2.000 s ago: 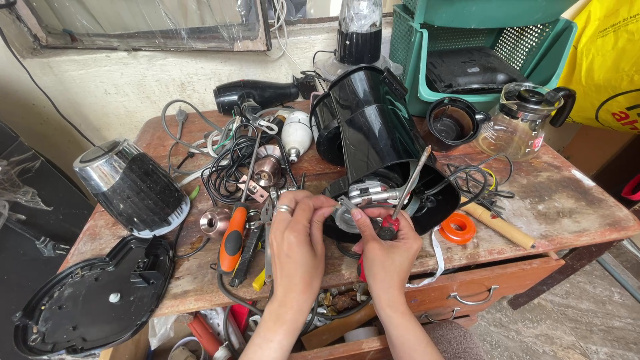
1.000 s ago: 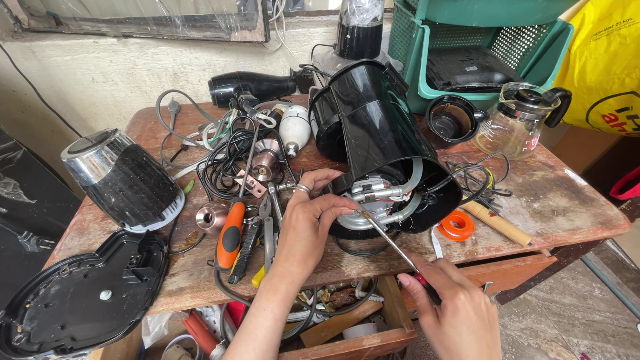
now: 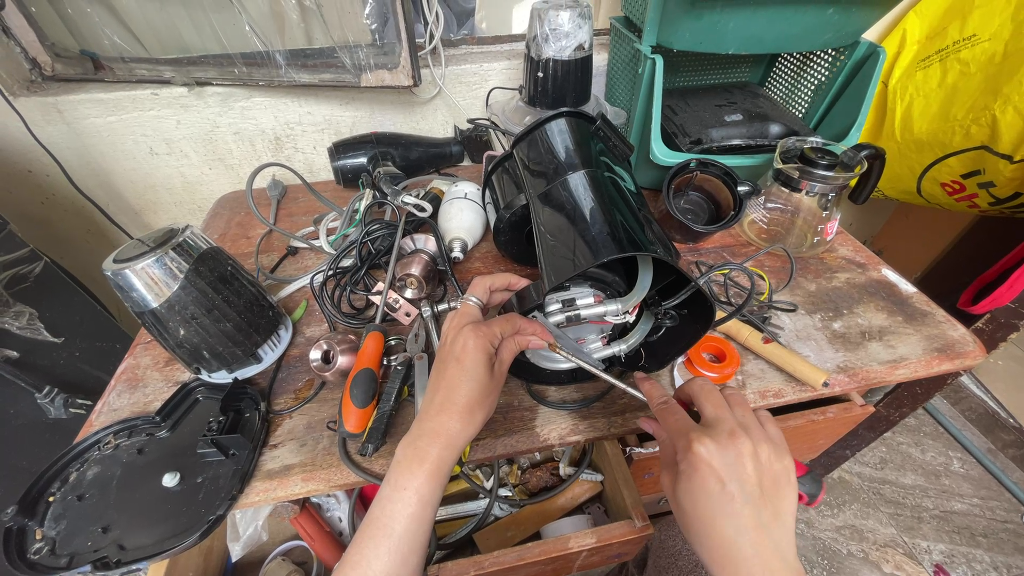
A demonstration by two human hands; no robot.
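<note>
A black coffee maker body (image 3: 596,208) lies tipped on the wooden table, its underside facing me and showing a metal heating element (image 3: 572,308) with grey hoses (image 3: 640,292). My left hand (image 3: 480,344) pinches a small flat grey piece (image 3: 564,334) at the opening, close to the screwdriver's tip. In my right hand (image 3: 712,456) is a screwdriver with a long metal shaft (image 3: 600,372); its red and black handle (image 3: 810,484) sticks out past the palm. The shaft points up and left to my left fingertips. The black base cover (image 3: 136,480) lies at the left.
Around stand a glass carafe (image 3: 800,196), a black filter basket (image 3: 702,200), a hair dryer (image 3: 392,156) and a light bulb (image 3: 462,216). Cables, an orange-handled screwdriver (image 3: 362,384) and orange tape roll (image 3: 712,358) lie about. An open drawer (image 3: 552,552) juts out below.
My right hand has moved away from my left, and the screwdriver, upright between the hands two seconds ago, now slants toward the opening. The flat grey piece now shows at my left fingertips.
</note>
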